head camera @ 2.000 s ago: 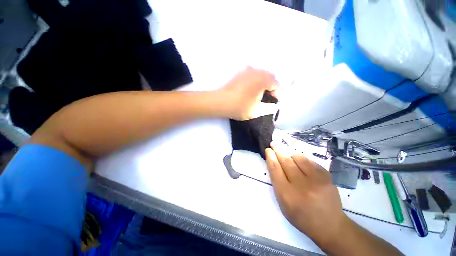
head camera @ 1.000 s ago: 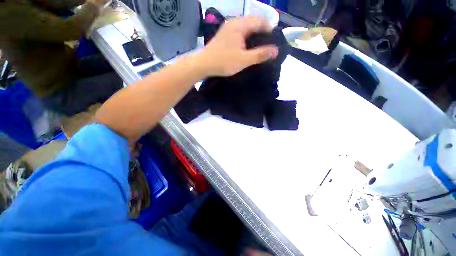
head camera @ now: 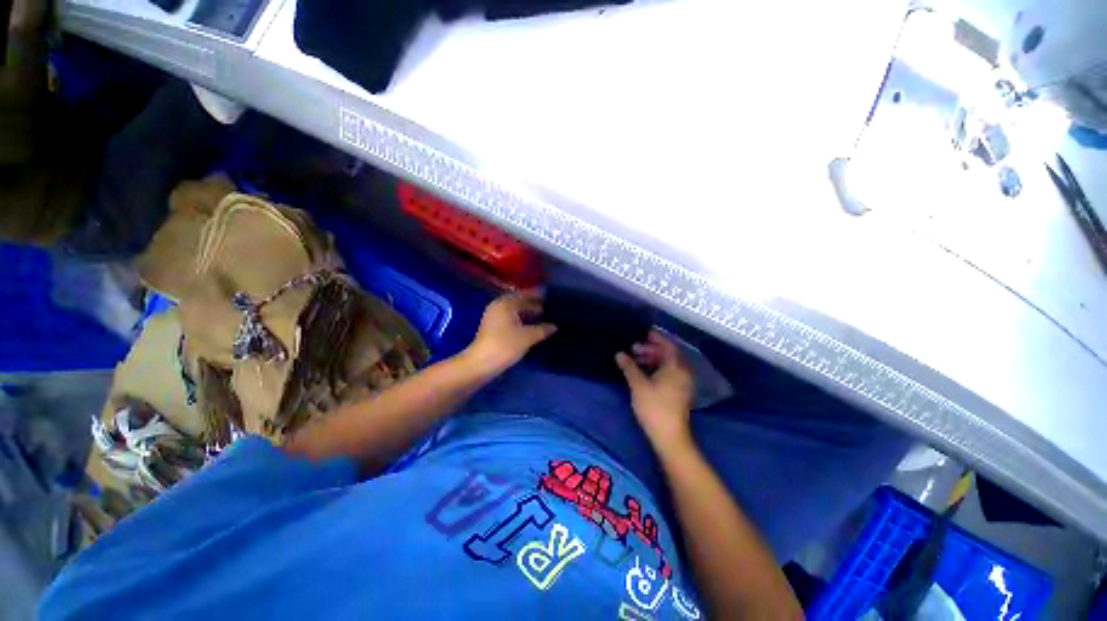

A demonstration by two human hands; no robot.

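A black knit piece (head camera: 591, 330) lies over my lap, below the table's front edge. My left hand (head camera: 510, 332) holds its left edge between thumb and fingers. My right hand (head camera: 660, 381) holds its right edge with the fingertips. The piece is dark against the shade under the table, so its outline and any layers cannot be told. More black pieces (head camera: 358, 39) lie on the white table at the top of the view.
The ruler-marked table edge (head camera: 534, 216) runs just beyond my hands. The sewing machine (head camera: 1062, 49) and dark pointed snips (head camera: 1078, 209) are at upper right. A tied tan bundle (head camera: 261, 309) is at my left, a red basket (head camera: 467, 231) under the table, a blue crate (head camera: 884, 558) at lower right.
My left hand has left the black pile on the table and come down to the lap. My right hand, barely visible at the bottom edge before, now shows fully. The view has tilted down.
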